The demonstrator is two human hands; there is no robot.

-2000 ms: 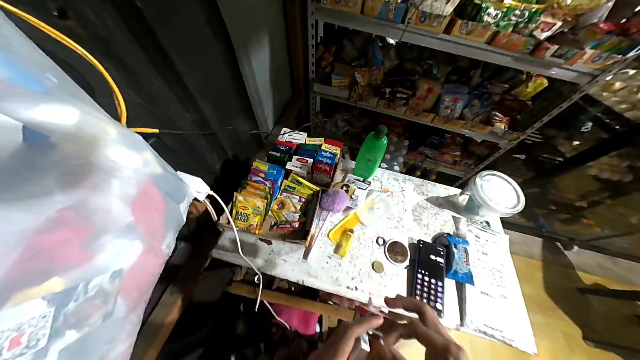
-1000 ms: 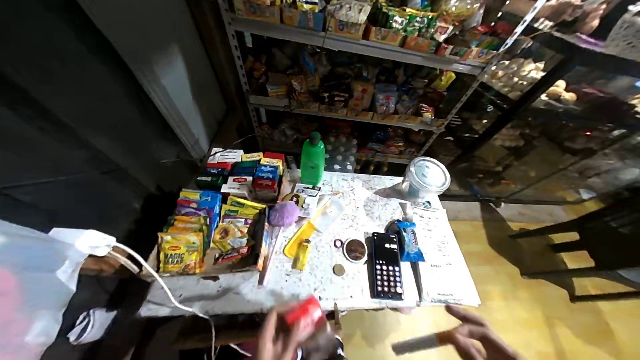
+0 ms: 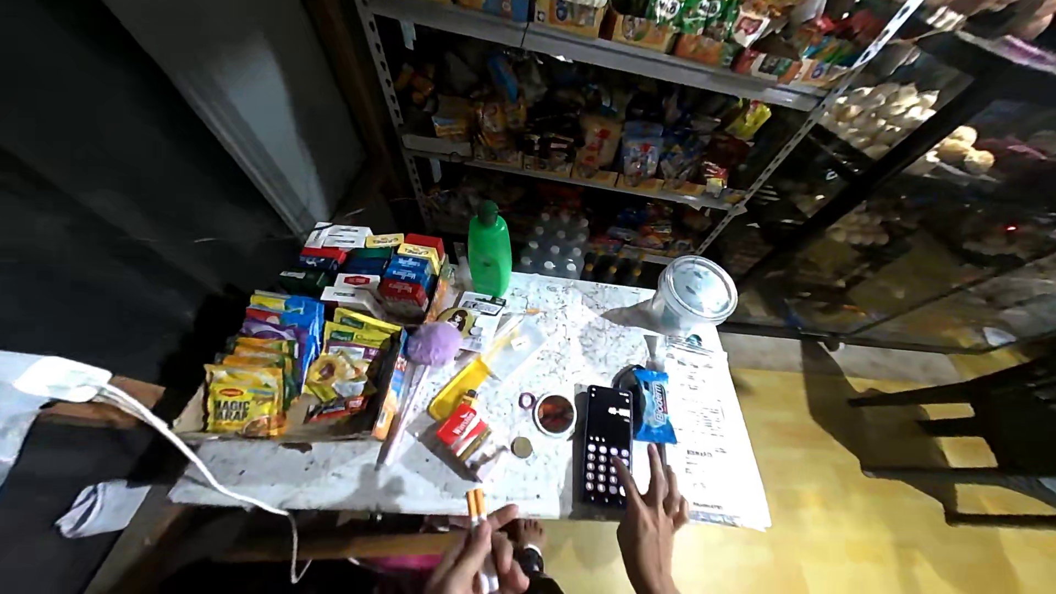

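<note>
Several cigarettes [image 3: 476,505] with orange filter ends stick up from my left hand [image 3: 478,561], below the table's front edge. My right hand [image 3: 649,524] is over the lower part of a black smartphone [image 3: 608,445] showing a calculator-like keypad, one fingertip at its keys. An open red and white cigarette pack [image 3: 464,433] lies left of a small round container [image 3: 554,415] with dark contents. A coin [image 3: 521,447] and a purple ring [image 3: 526,400] are between them. Right of the phone lies a blue snack packet [image 3: 654,406] on a dark round object.
A cardboard box [image 3: 388,388] of seasoning sachets and cigarette packs [image 3: 404,280] fills the table's left side. Behind stand a green bottle [image 3: 490,252] and a clear lidded jar [image 3: 695,293]. A white cable [image 3: 206,478] hangs at left. Stocked shelves [image 3: 577,169] rise behind; a dark stool [image 3: 949,429] stands right.
The red pack, in my left hand one second ago, now lies on the table. My right hand has moved left to the phone; the elongated item it held is no longer seen there.
</note>
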